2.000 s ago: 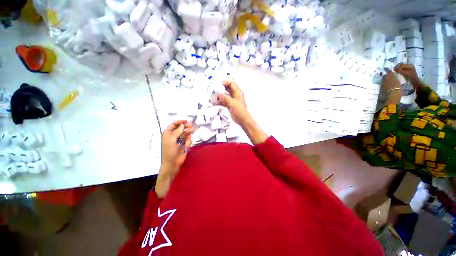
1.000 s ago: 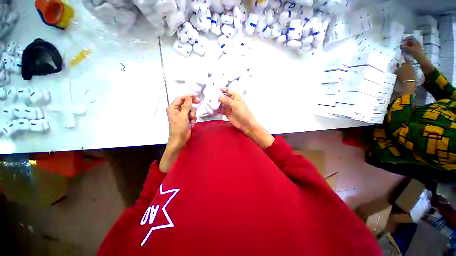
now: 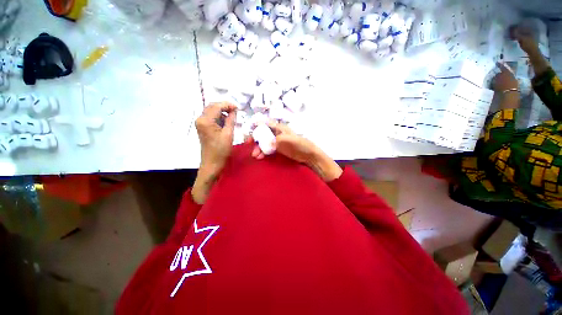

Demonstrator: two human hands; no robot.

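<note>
My right hand [image 3: 286, 143] holds a small rounded white unit [image 3: 264, 138] in its fingertips, close in front of the red shirt. My left hand [image 3: 215, 128] is just left of it, raised near the table edge, with its thumb and fingertips together; whether something small is between them is too blurred to tell. Loose white units [image 3: 271, 97] lie just beyond the hands. A larger heap of white units with blue marks [image 3: 370, 26] lies farther off at the top.
The white tabletop [image 3: 148, 117] has a dark seam left of my hands. A black curved object [image 3: 48, 59], a yellow strip [image 3: 95, 57] and rows of white units [image 3: 28, 125] are at left. White cartons [image 3: 440, 104] stand at right, beside a neighbouring worker's arm [image 3: 508, 92].
My right hand has drawn back from the far heap to near my body and now shows a white unit in its fingers. The left hand stays near the table edge. The camera view has shifted.
</note>
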